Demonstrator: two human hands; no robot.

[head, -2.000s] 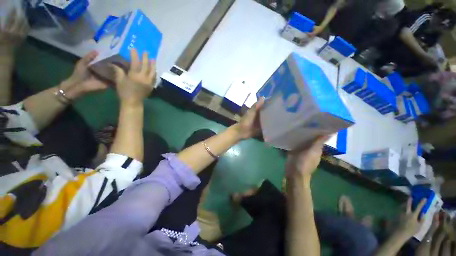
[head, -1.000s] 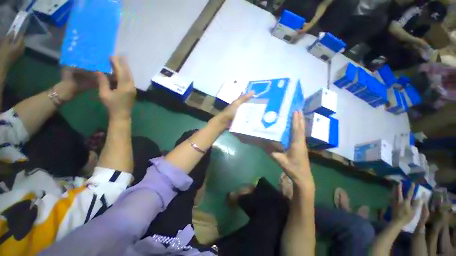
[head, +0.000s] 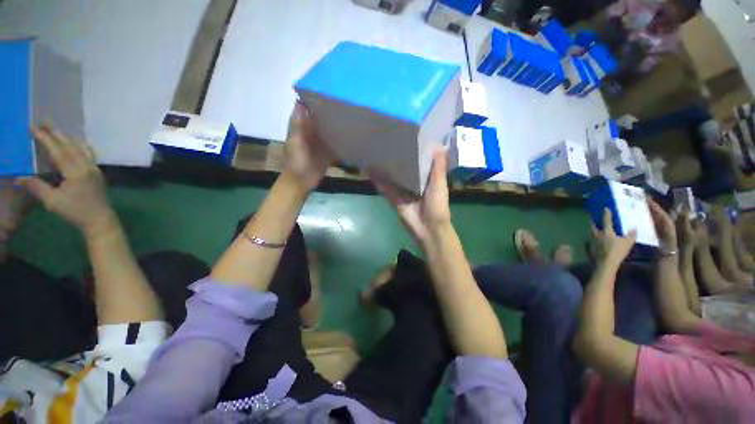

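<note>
A closed retail carton [head: 372, 112] is held up in the middle of the view, above the front edge of the table. Its blue panel faces up and its plain whitish-grey faces show below. My left hand [head: 308, 147] holds it at its left side, the fingers partly hidden behind the box. My right hand [head: 426, 199] supports it at the lower right corner, palm up. Both hands are bare.
A low dark-labelled box [head: 194, 137] sits at the edge of the white table [head: 273, 74]. Cartons [head: 469, 153] stand right of mine, and a blue row [head: 520, 60] is further back. Neighbours on both sides hold cartons, one blue-and-white [head: 622, 211]. The floor is green.
The carton has turned from its printed face to plain faces with the blue panel up, and is held higher. The view has swung right, so the table things sit further left.
</note>
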